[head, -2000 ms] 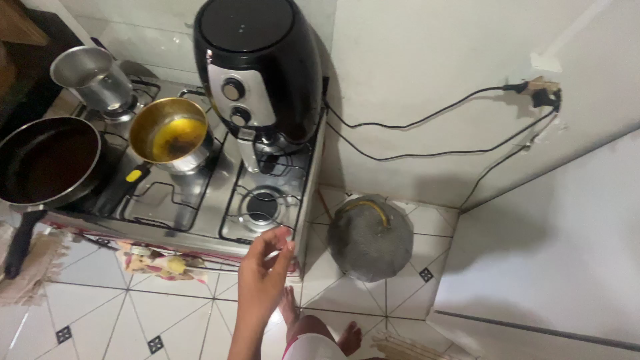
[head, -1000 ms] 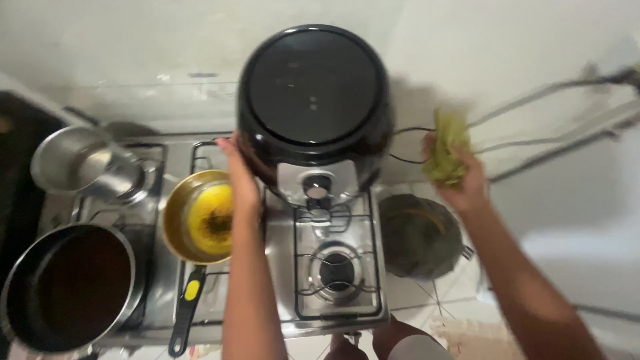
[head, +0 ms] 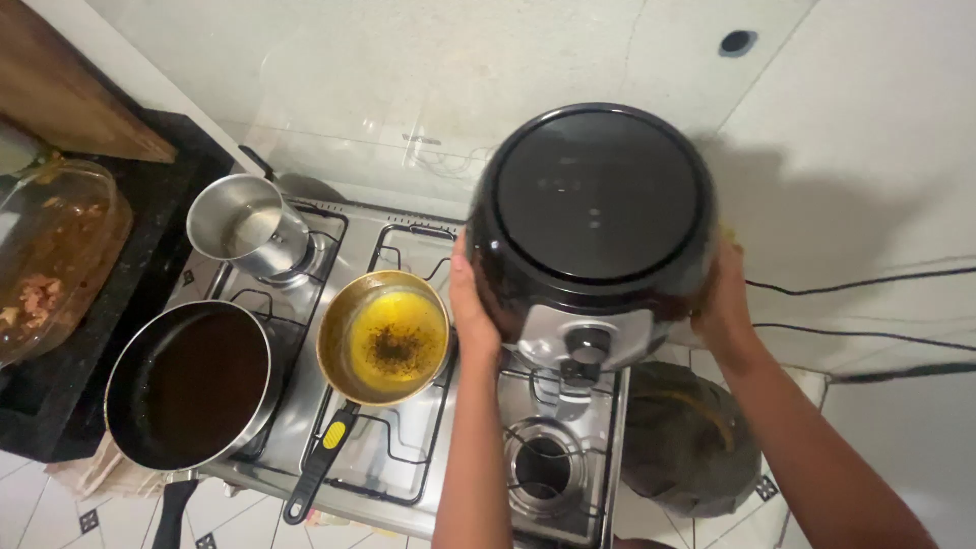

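Observation:
A black air fryer (head: 598, 194) with a silver control panel is held between both hands over the right side of the gas stove (head: 305, 488). My left hand (head: 473, 305) presses its left side. My right hand (head: 724, 297) is on its right side, with a bit of yellow-green cloth (head: 728, 232) showing behind the fingers. Left of my left hand, a small saucepan (head: 393, 339) holds yellow liquid with dark specks. A frying pan (head: 191, 385) with dark contents and a metal pot (head: 248, 225) stand farther left. Whether the fryer's base touches the stove is hidden.
A glass dish (head: 57, 259) with food remains sits on the dark counter (head: 145, 213) at left. A bare burner (head: 543, 465) lies below the fryer. A covered grey object (head: 690, 438) stands on the floor to the right. Black cables (head: 862, 286) run along the right wall.
One second ago my right hand held the yellow-green cloth apart from the fryer; now it is against the fryer's right side. My left hand remains on the left side. The view has shifted.

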